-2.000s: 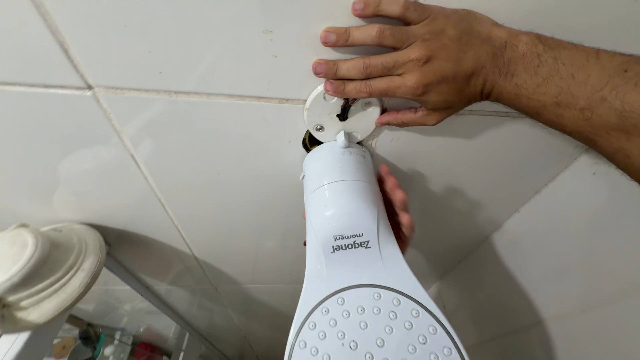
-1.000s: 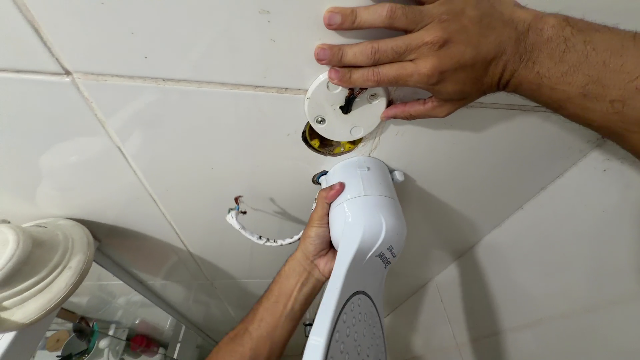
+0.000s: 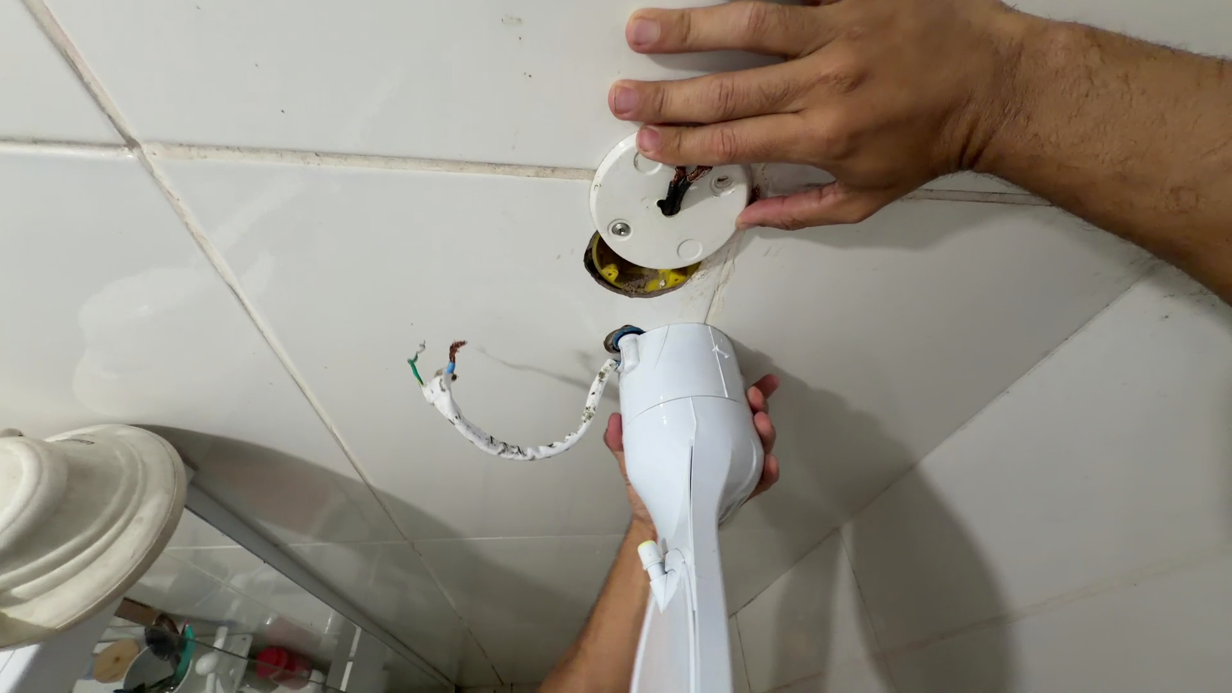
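Note:
My left hand [image 3: 762, 438] comes up from below, wrapped round the back of a white electric shower head [image 3: 679, 433] whose narrow side faces the camera. A sleeved cable [image 3: 510, 450] with bare copper and green ends curves out left from its top, beside a dark and blue fitting [image 3: 624, 339] at the wall. Above, my right hand [image 3: 818, 106] lies across a round white cover plate [image 3: 664, 226], fingers on its upper edge and thumb at its right edge. Dark wires with bare copper [image 3: 679, 188] poke through the plate. Under it shows part of a yellow wall box [image 3: 635, 277].
White wall tiles [image 3: 385, 260] with grout lines surround the work. At the lower left are a cream ribbed fixture [image 3: 87, 520], a metal-framed glass panel [image 3: 308, 582] and a shelf with small items, one of them red [image 3: 279, 664].
The shower head has turned from its nozzle face to its side, and its white cable now shows at the left. My left hand has shifted around it. My right hand stays at the cover plate.

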